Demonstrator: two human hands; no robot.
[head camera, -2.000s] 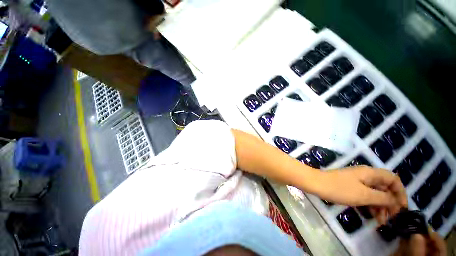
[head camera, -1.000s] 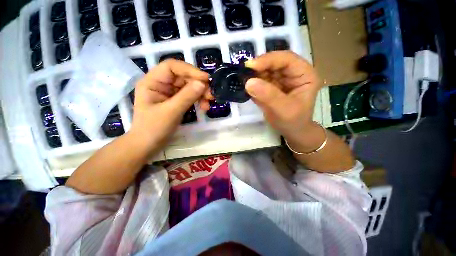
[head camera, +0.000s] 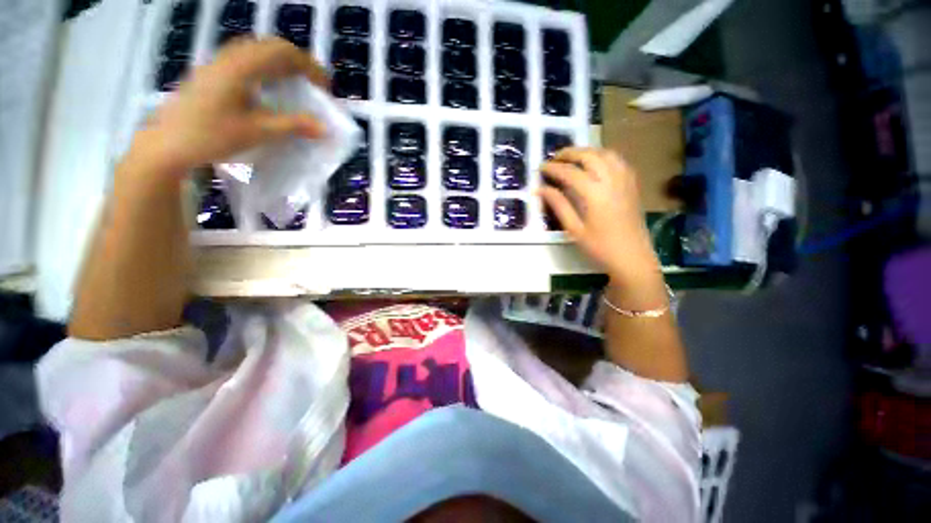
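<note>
The white blister tray (head camera: 375, 112) holds two rows of black glossy housings (head camera: 406, 171), stacked in its pockets. My left hand (head camera: 240, 107), blurred, is over the tray's left part, with thumb and fingers around the upper part of a translucent white adhesive sheet (head camera: 296, 153). The sheet looks bent and hangs over the front-row pockets. My right hand (head camera: 602, 204) is at the front row's right-end pocket, fingertips over its edge. Dark housing parts show beside them; whether the fingers grip one cannot be told.
Right of the tray are a brown cardboard piece (head camera: 628, 138), a white tube (head camera: 679, 97) and a blue box (head camera: 718, 174) with a white plug (head camera: 773, 194). The pale ledge (head camera: 408, 269) runs along the tray's front. Another tray (head camera: 556, 310) shows below it.
My hands have parted from the black housing they held together. My left hand has moved left onto the sheet; my right hand has moved to the tray's right end. The view has shifted.
</note>
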